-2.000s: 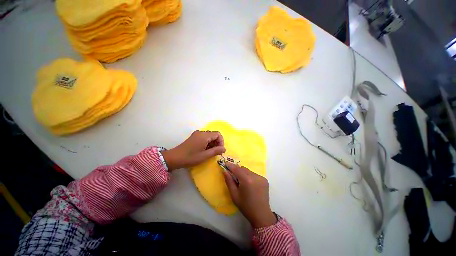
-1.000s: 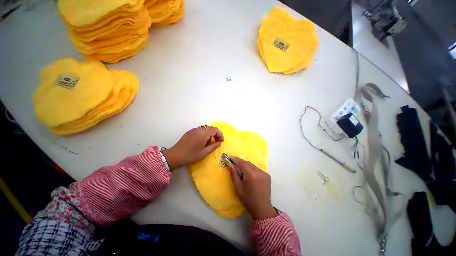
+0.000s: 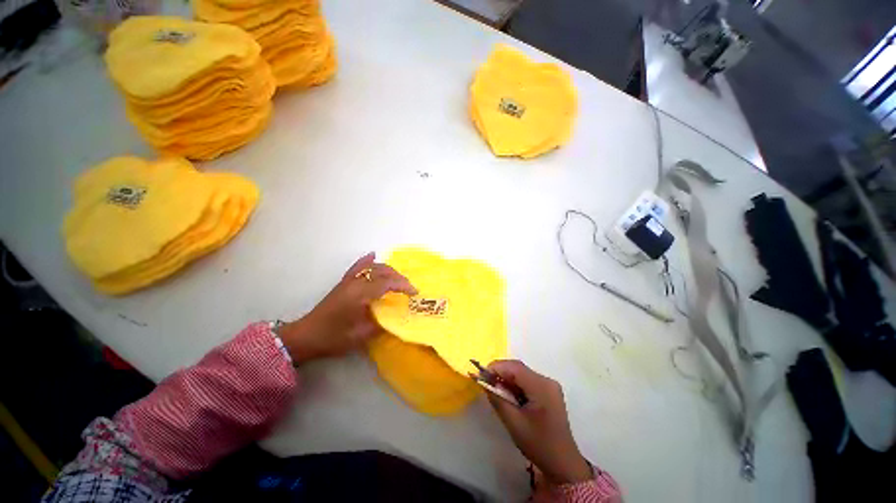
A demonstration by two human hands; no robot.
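A yellow fabric piece (image 3: 457,285) with a small dark motif lies in front of me, its near edge lifted and folded up off another yellow piece (image 3: 418,378) beneath. My left hand (image 3: 359,305) grips its left edge between thumb and fingers; a ring shows on one finger. My right hand (image 3: 531,408) holds small thread snips (image 3: 499,382) at the lower right edge of the yellow pieces, the tips pointing up and left. Whether the blades touch the cloth I cannot tell.
Stacks of yellow pieces (image 3: 196,98) stand at upper left, with a fanned pile (image 3: 147,231) below them. A small yellow pile (image 3: 526,103) lies at upper centre-right. A thin pen-like tool (image 3: 637,301), black adapter (image 3: 649,237), grey strap (image 3: 702,285) and black scraps (image 3: 801,270) lie at right.
My right hand and the snips have moved from the motif down and right to the edge. My left hand has moved left and now lifts the top piece. The camera view has shifted.
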